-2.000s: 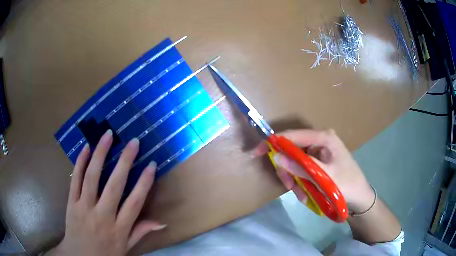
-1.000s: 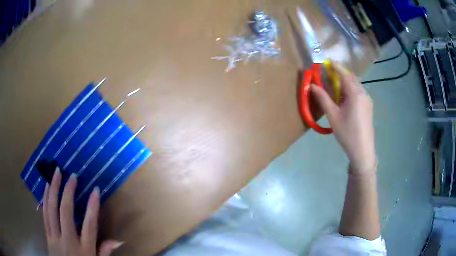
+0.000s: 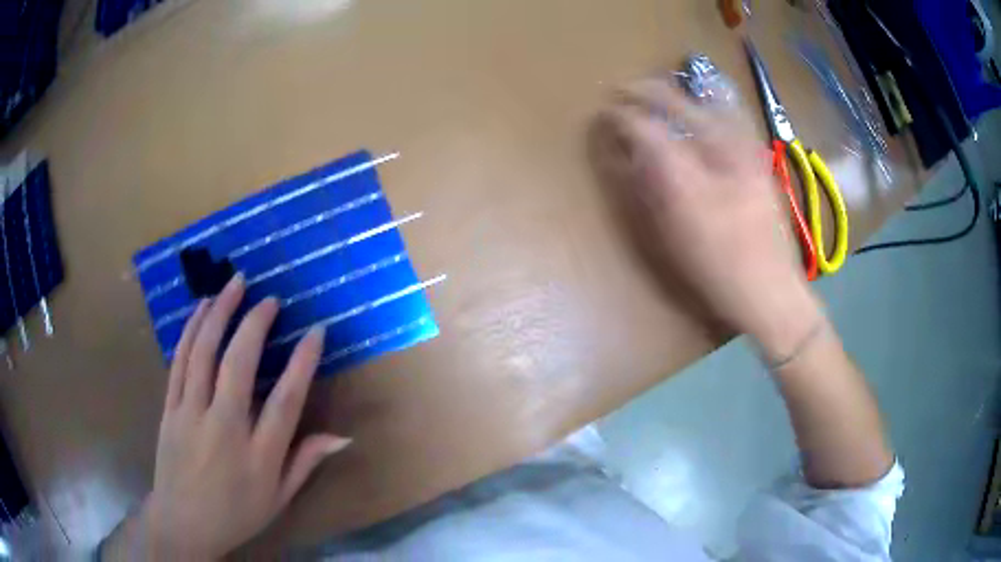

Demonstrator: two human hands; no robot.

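Observation:
A bright blue solar cell (image 3: pixel 329 236) lies on the brown tabletop, left of centre. Silver ribbons (image 3: pixel 384 227) run along it and stick out past its right edge. A small black piece (image 3: pixel 205 271) sits on its left part. My left hand (image 3: pixel 236 406) rests flat with spread fingers on the cell's lower left. My right hand (image 3: pixel 703 187) is blurred over the heap of ribbon offcuts (image 3: pixel 703 79) and hides most of it; whether its fingers hold anything cannot be seen. The scissors (image 3: pixel 793 143), with red and yellow handles, lie on the table just right of my right hand.
Other tabbed cells (image 3: pixel 30 247) lie at the left edge and more dark cells at the upper left. Thin silver strips (image 3: pixel 856 104) lie beyond the scissors. A black cord (image 3: pixel 933 239) hangs over the table's right edge, above the grey-green floor.
My right hand has put the scissors down at the right and moved left onto the offcuts. My left hand stays on the cell. The camera view has shifted.

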